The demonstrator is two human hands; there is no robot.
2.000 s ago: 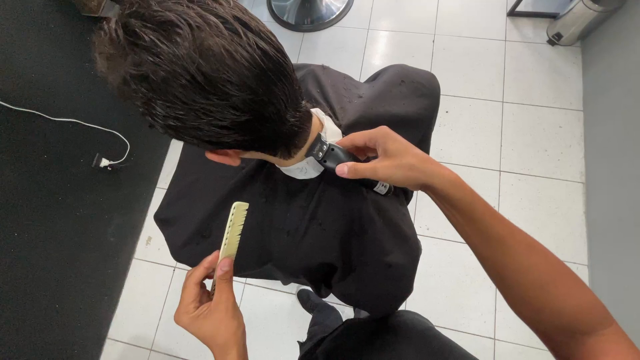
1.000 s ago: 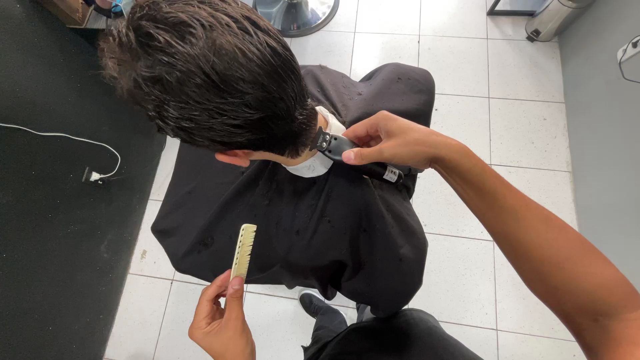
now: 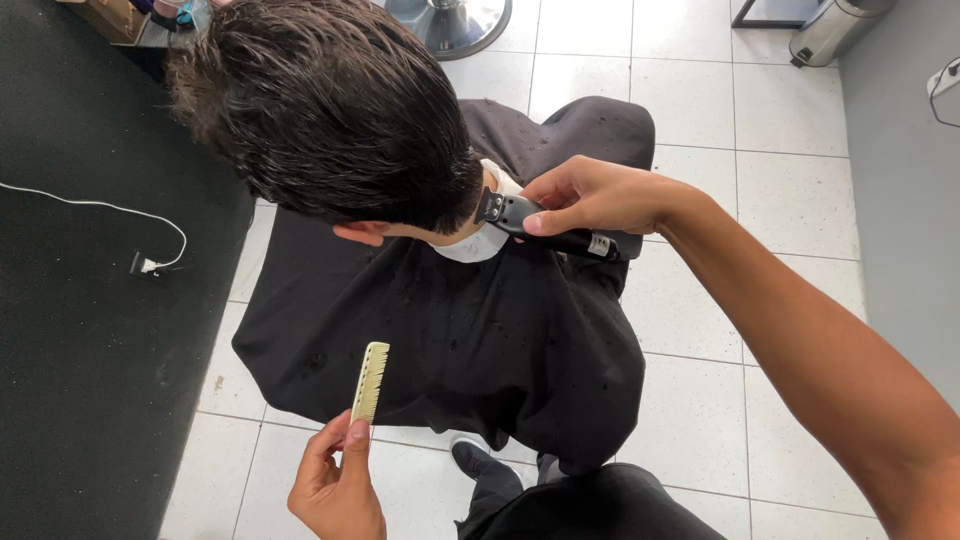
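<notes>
My right hand [image 3: 592,199] grips a black cordless hair trimmer [image 3: 517,214], its blade against or very near the hairline at the nape of a seated person's neck. Dark, damp-looking hair [image 3: 337,112] covers that person's head. A white neck strip [image 3: 472,246] circles the neck above a black barber cape [image 3: 450,322] dotted with hair clippings. Lower down, my left hand [image 3: 337,476] pinches a pale yellow comb [image 3: 370,382] between thumb and fingers, teeth facing right, held upright over the cape's lower part and apart from the head.
A black wall [image 3: 82,337] with a plugged-in white cable [image 3: 150,265] stands at the left. Beyond the cape are a round chrome chair base [image 3: 457,34] and a metal pedal bin [image 3: 832,30]. White floor tiles [image 3: 679,315] surround the cape; a gray wall [image 3: 900,195] is at the right.
The trimmer stays at the nape throughout, held in my right hand. My left hand keeps hold of the comb, low in view. The view has shifted slightly.
</notes>
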